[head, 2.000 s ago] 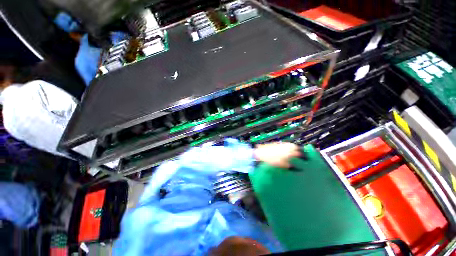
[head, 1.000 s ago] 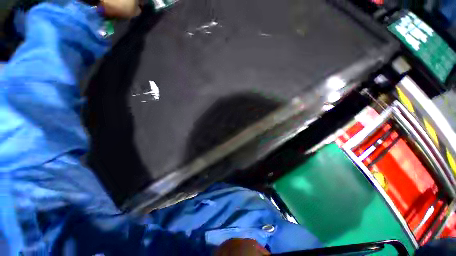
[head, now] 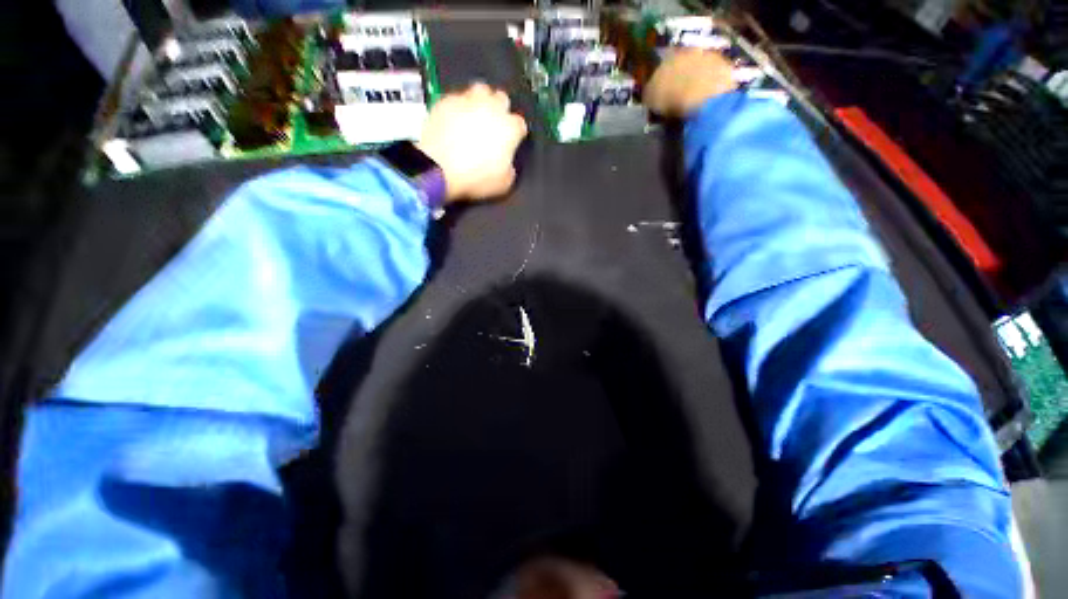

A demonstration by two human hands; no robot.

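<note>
Two green circuit boards with white blocky parts lie side by side at the far edge of a dark flat top, the left board and the right board. My left hand is bare, with a dark band at the wrist, fingers curled in the gap between the boards. It overlaps the left board's right edge and is close to the right board. My right hand is bare and lies over the right part of the right board. The fingertips of both hands are blurred or hidden, so their grip is unclear.
A black bin with a red strip stands at the right. A green board with white marks lies at the right edge. A blue-sleeved shape shows at the upper right. My head's shadow covers the near middle of the dark top.
The view has swung to face the dark top squarely. Both my arms now reach over it to the boards at its far edge. The green mat and red-bottomed carrier have left view.
</note>
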